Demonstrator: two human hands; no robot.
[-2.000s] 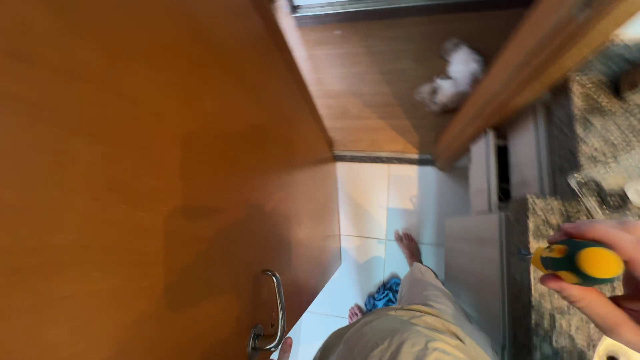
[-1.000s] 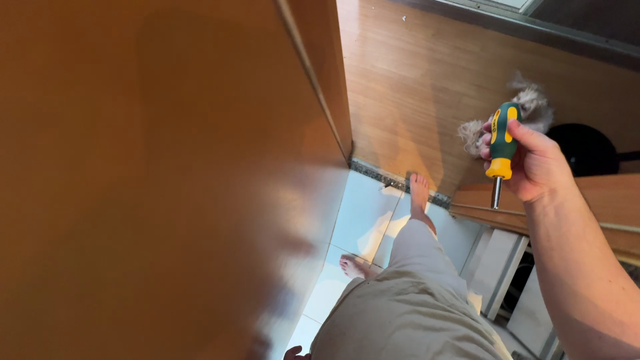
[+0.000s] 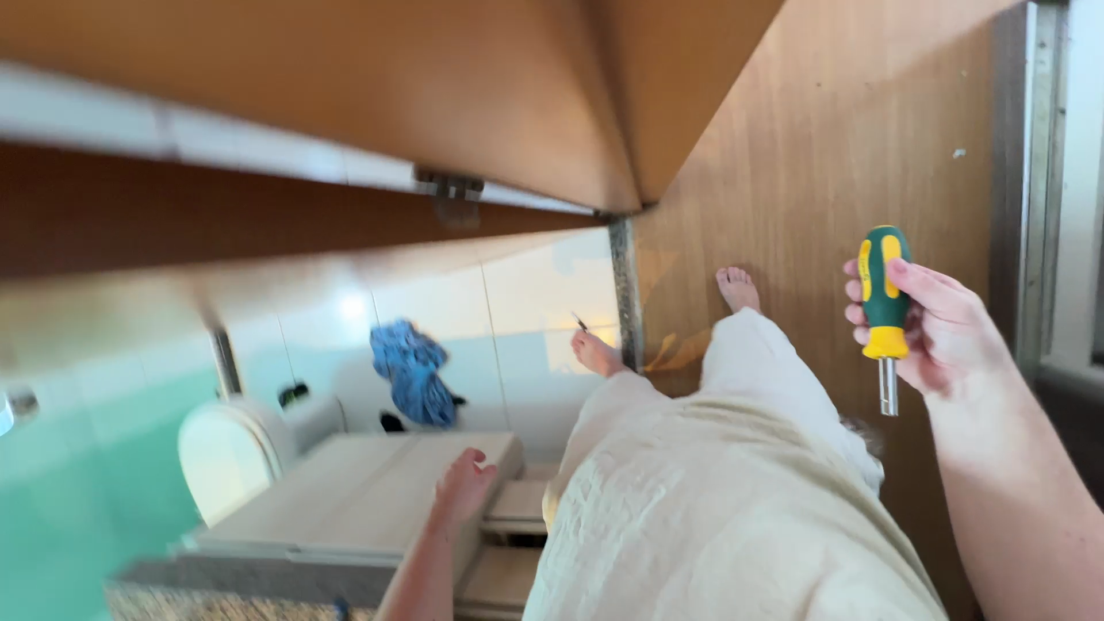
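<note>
A green and yellow screwdriver handle with a short metal shaft (image 3: 886, 293) is gripped in my right hand (image 3: 936, 319), over the wood floor on the right. The shaft points toward the lower edge of the view, and whether a bit sits in its end cannot be told. My left hand (image 3: 466, 483) hangs over the light cabinet (image 3: 371, 483) at lower centre, fingers loosely curled, and nothing shows in it.
A wooden door (image 3: 483, 78) and its frame fill the upper left. A stone threshold (image 3: 625, 285) divides white tiles from wood floor (image 3: 828, 172). Blue cloth (image 3: 414, 371) lies on the tiles near a toilet (image 3: 228, 457). Cabinet drawers (image 3: 517, 504) stand below my left hand.
The view has swung strongly, bringing the toilet and the cabinet's top into sight. One foot now rests on the wood floor past the threshold. The screwdriver has stayed in my right hand.
</note>
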